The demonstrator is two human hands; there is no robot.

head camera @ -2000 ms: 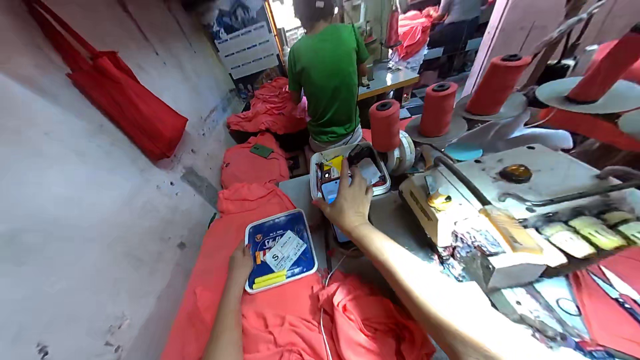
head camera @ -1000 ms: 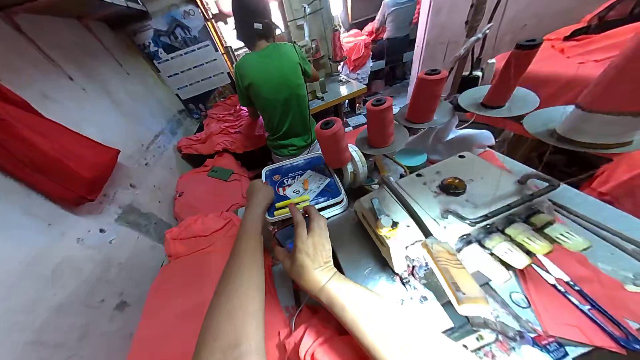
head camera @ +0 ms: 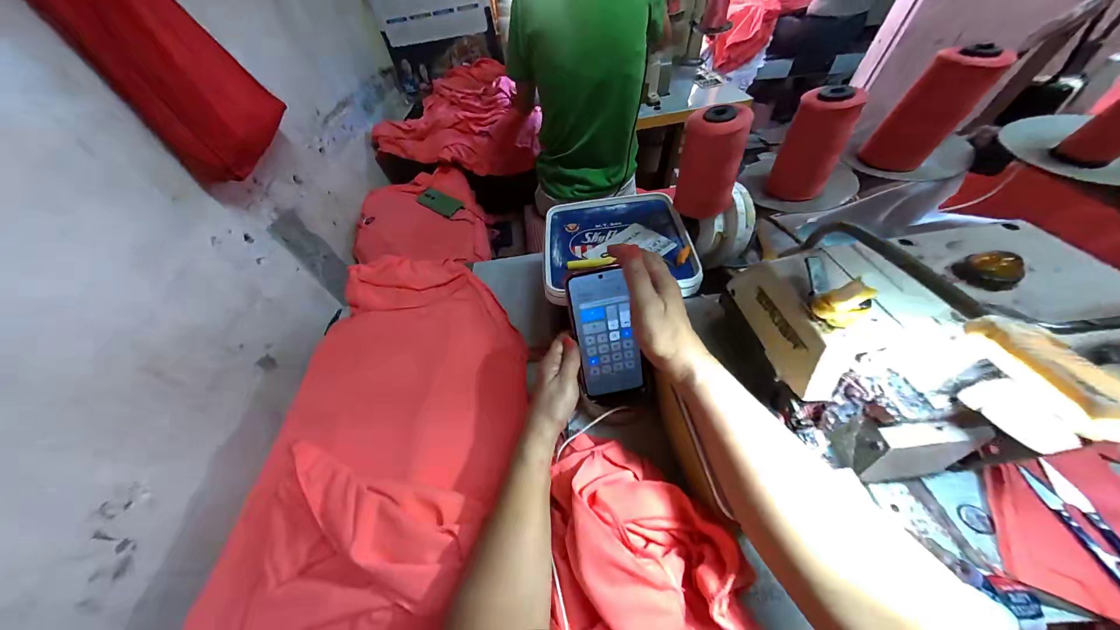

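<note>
A smartphone (head camera: pixel 605 337) with a keypad on its lit screen stands tilted at the middle of the view, just in front of a plastic tub with a blue lid (head camera: pixel 563 234). My left hand (head camera: pixel 556 383) is at the phone's lower left edge, fingers close to it. Along the upper right edge lies my right hand (head camera: pixel 652 302), its fingertips reaching over the lid. Whether either hand grips the phone is not clear. A yellow marker (head camera: pixel 591 262) and a paper label (head camera: pixel 646 238) rest on the lid. A white cable (head camera: pixel 588 427) runs below the phone.
Coral fabric (head camera: pixel 420 376) covers the left side, with more (head camera: pixel 626 534) below the phone. Red thread cones (head camera: pixel 713 162) stand at the right, beside a sewing machine (head camera: pixel 792 324). Scissors (head camera: pixel 1072 516) lie on cloth at far right. A person in green (head camera: pixel 591 96) is ahead.
The blue lid, earlier apart from the tub, now sits on it. My hands have moved from the lid to the phone, whose screen now shows plainly.
</note>
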